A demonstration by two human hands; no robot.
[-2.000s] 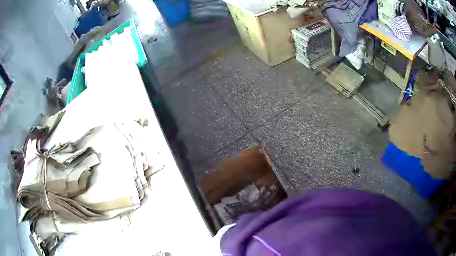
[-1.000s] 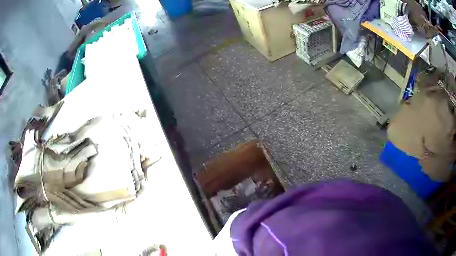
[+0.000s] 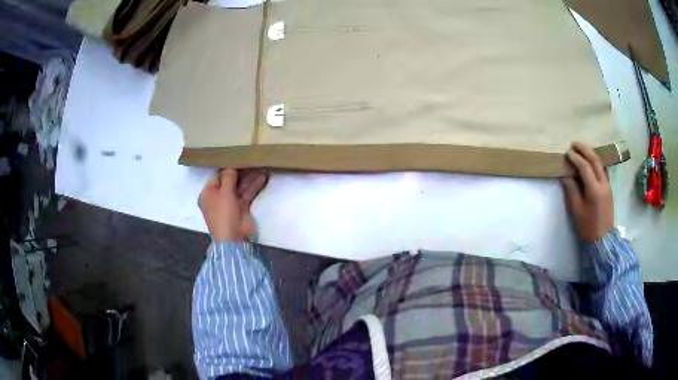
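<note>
A large beige front panel point(image 3: 446, 82) lies flat on the white table, with a darker brown strip point(image 3: 372, 158) along its near edge. A yoke seam point(image 3: 260, 74) crosses its left part, beside two white stickers point(image 3: 276, 115). My left hand point(image 3: 229, 204) has its fingertips at the strip's near edge, near the left end; whether they pinch it is unclear. My right hand point(image 3: 589, 189) grips the strip near its right end, fingers on top; its thumb is hidden.
Shears with red handles point(image 3: 654, 171) lie right of the panel, blades pointing away. A brown piece point(image 3: 628, 33) lies at the far right. A folded brown bundle point(image 3: 141, 30) is at the far left. Small dark bits lie on the table point(image 3: 119, 182). Dark floor shows at the lower left.
The view has swung from the floor, boxes and tied bundle to the table in front of me. Both my hands, the spread panel and the full shears are now in view.
</note>
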